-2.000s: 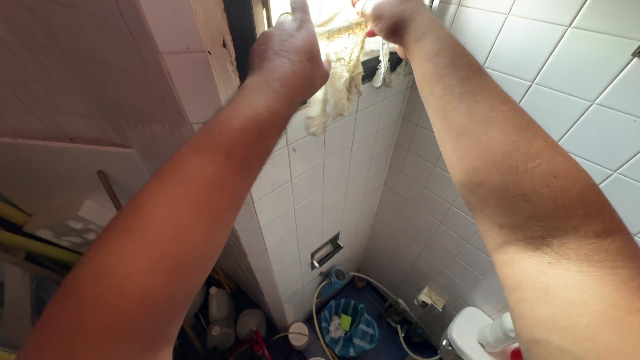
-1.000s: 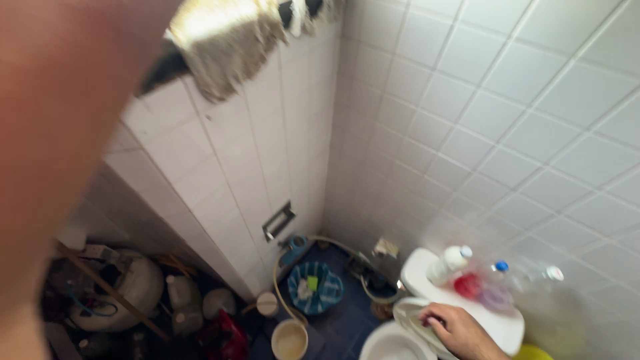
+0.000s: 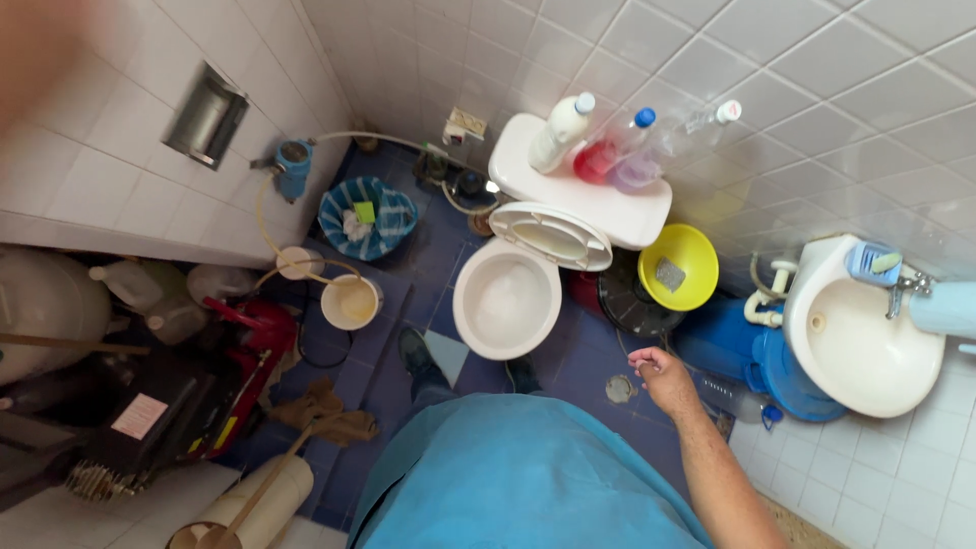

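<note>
My right hand [image 3: 665,380] hangs over the blue tiled floor with nothing in it, its fingers loosely curled and apart. It is nearest to a round floor drain cover [image 3: 621,389] and a clear plastic bottle with a blue cap [image 3: 724,396]. In front of me stands a white toilet [image 3: 507,297] with its lid raised against the tank. A blurred patch of skin at the top left corner, probably my left hand or arm [image 3: 38,53], is too close to make out. The yellow basin [image 3: 694,263] sits on a black lid right of the toilet.
Bottles [image 3: 560,133] stand on the toilet tank [image 3: 618,206]. At right is a white sink [image 3: 862,343] above a blue container. A lined waste bin [image 3: 366,217], white bucket [image 3: 351,303] and hoses lie left. A red and black machine [image 3: 183,396], jugs and a pipe [image 3: 259,496] crowd the lower left.
Both hands were raised at a ragged, pale material in a wall opening; my right hand has come down from it, past the toilet lid. The view has swung down to the floor.
</note>
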